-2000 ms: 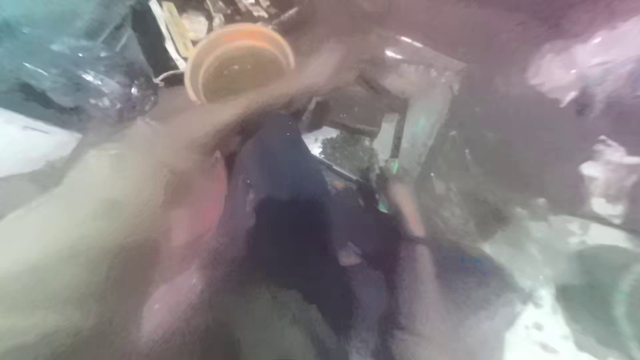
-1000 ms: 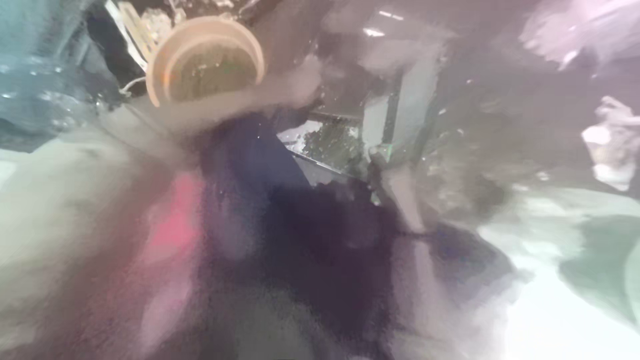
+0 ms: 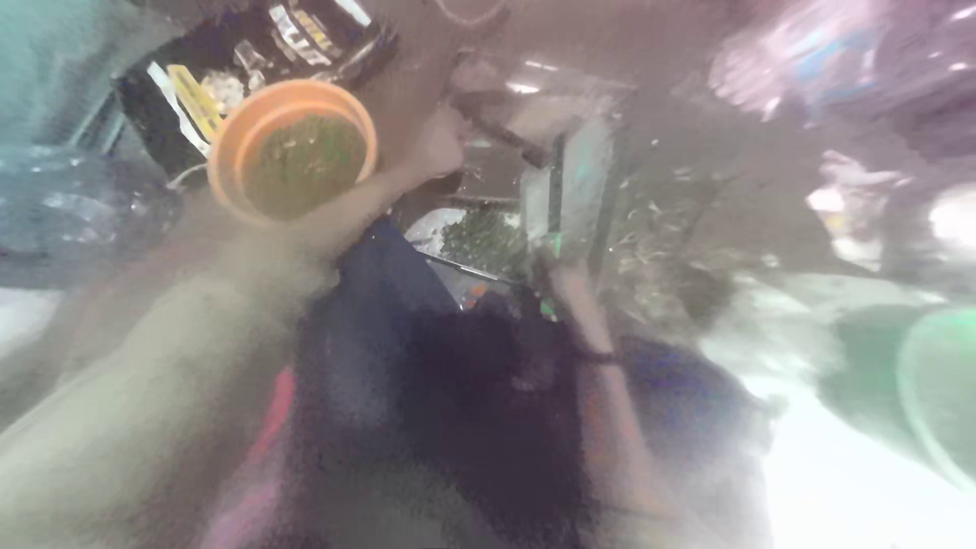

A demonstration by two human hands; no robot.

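My left hand (image 3: 438,149) reaches in from the left, its forearm passing the lower edge of an orange round tub (image 3: 309,164) that holds green-brown bits. Close to its fingers lies a dark bar-like thing (image 3: 503,137); blur hides whether the fingers hold it. My right hand (image 3: 568,286), with a dark band at the wrist, is at the right end of a shallow tray (image 3: 465,267) with a heap of dark green bits (image 3: 484,240). Something small and green shows beside its fingers. What it grips, if anything, is unclear.
A black container (image 3: 145,114) with white and yellow strips stands behind the tub. Pale upright panels (image 3: 583,171) rise behind the tray. Clear plastic (image 3: 69,206) lies at left, crumpled wrapping (image 3: 846,210) at right, and a green round container (image 3: 938,381) at lower right.
The view has shifted, so the tub and tray sit lower in the frame than one second ago. Both hands remain near the tray; blur hides any finer change.
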